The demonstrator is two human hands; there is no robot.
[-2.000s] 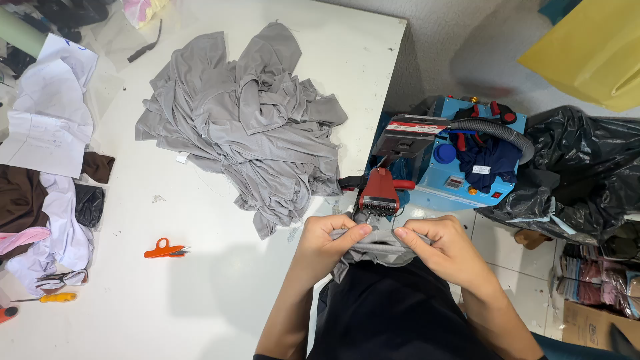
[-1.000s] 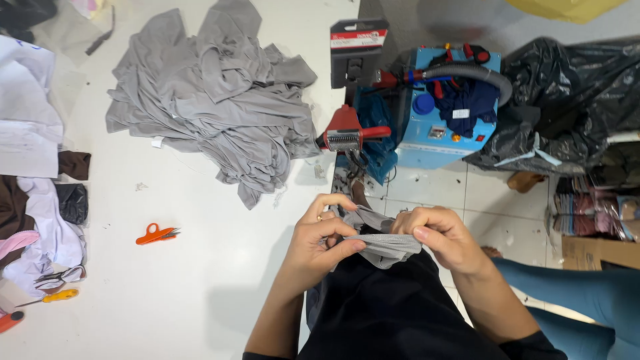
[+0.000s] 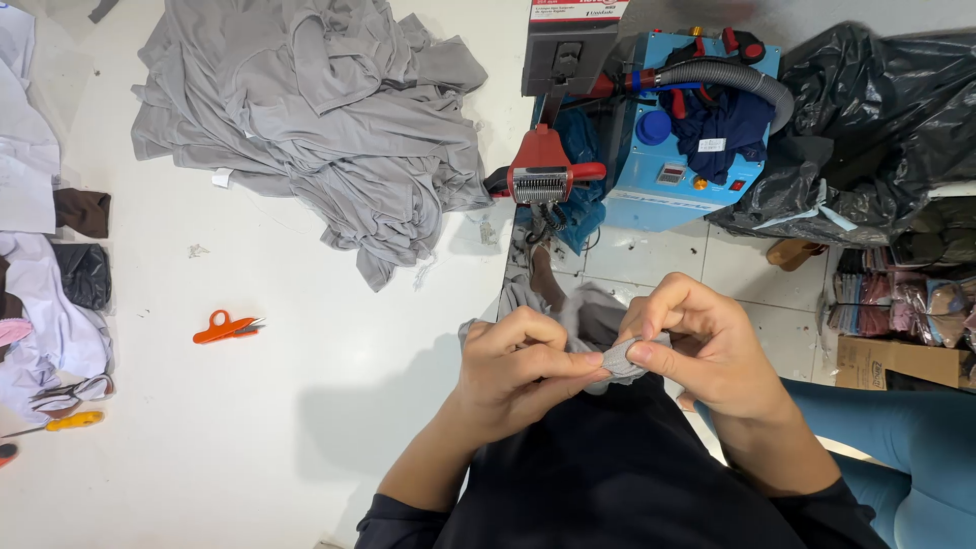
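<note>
Between my two hands, over my lap, is a grey fabric piece [image 3: 624, 361] with a ribbed or seamed edge. My left hand [image 3: 526, 370] pinches one end of that edge between thumb and index finger. On the other end, my right hand [image 3: 690, 343] pinches it with thumb and fingers, the two grips close together. More grey cloth hangs behind and below them, past the table's edge. A heap of grey garments [image 3: 328, 114] lies on the white table up to the left. Orange-handled thread snips [image 3: 227, 326] lie on the table left of my hands.
A red clamp-like tool [image 3: 540, 169] with a metal comb stands at the table edge. Beyond it are a blue machine [image 3: 648, 175] with a grey hose and black plastic bags [image 3: 877, 114]. Another person's blue-clad leg [image 3: 877, 450] is at the right. Folded white cloth [image 3: 46, 305] lies far left.
My hands have brought their grips close together on the grey fabric, which was stretched between them before. The other person's leg has come into view at the right since the earliest frame.
</note>
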